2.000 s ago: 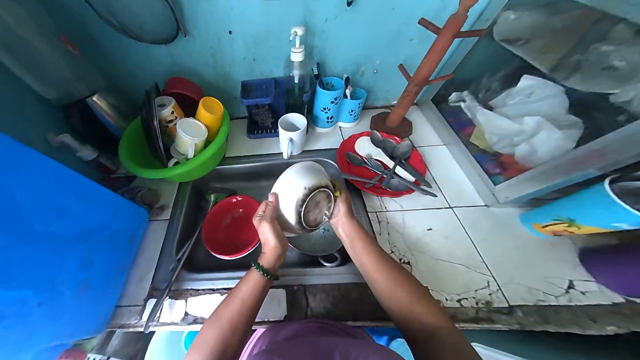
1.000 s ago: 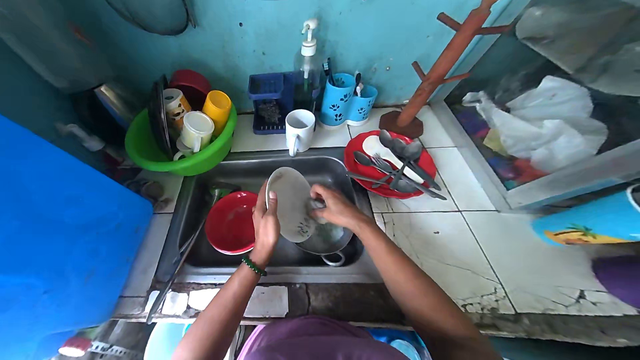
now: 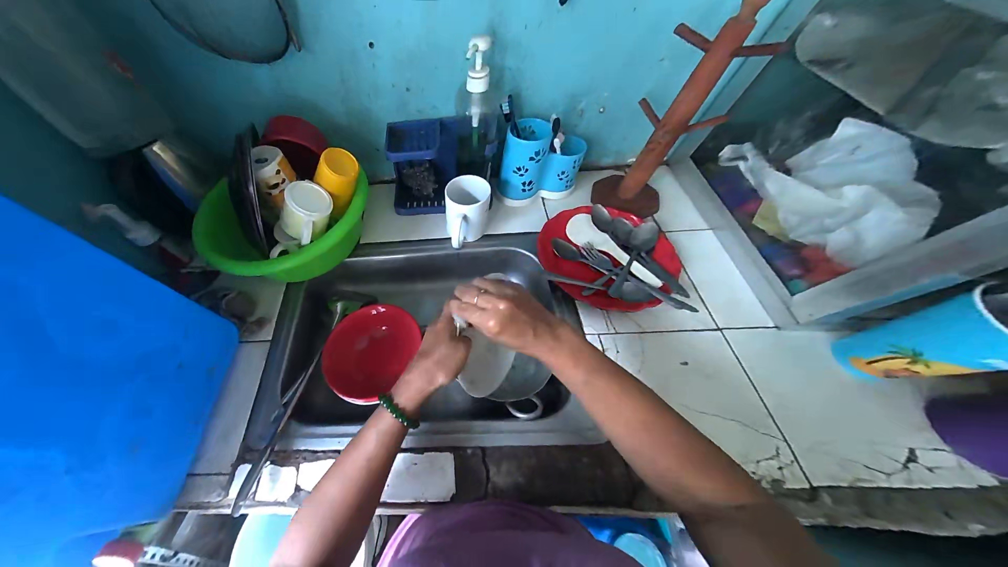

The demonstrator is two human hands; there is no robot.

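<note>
Over the metal sink (image 3: 409,264), my left hand (image 3: 441,354) holds a pale bowl (image 3: 484,366) by its rim, tilted. My right hand (image 3: 504,315) is closed at the bowl's upper rim, close to the left fingers; whether it holds something is hidden. Under the bowl, a metal pot (image 3: 529,379) with a loop handle lies in the sink. Left of my hands is a red bowl (image 3: 372,354). A long-handled utensil (image 3: 291,398) leans across the sink's left side. A white mug (image 3: 467,209) stands behind the sink.
A green basin (image 3: 279,264) of cups stands back left. A red plate (image 3: 669,264) bears spoons and forks at right. Behind are a blue caddy (image 3: 417,142), a pump bottle (image 3: 477,118), blue toothbrush holders (image 3: 526,161) and a wooden rack (image 3: 677,110). A blue container (image 3: 94,370) fills the left.
The pale bowl has gone from underside up, to facing sideways, to hanging lower and tilted over the pot. My right hand has moved from its side to its upper rim.
</note>
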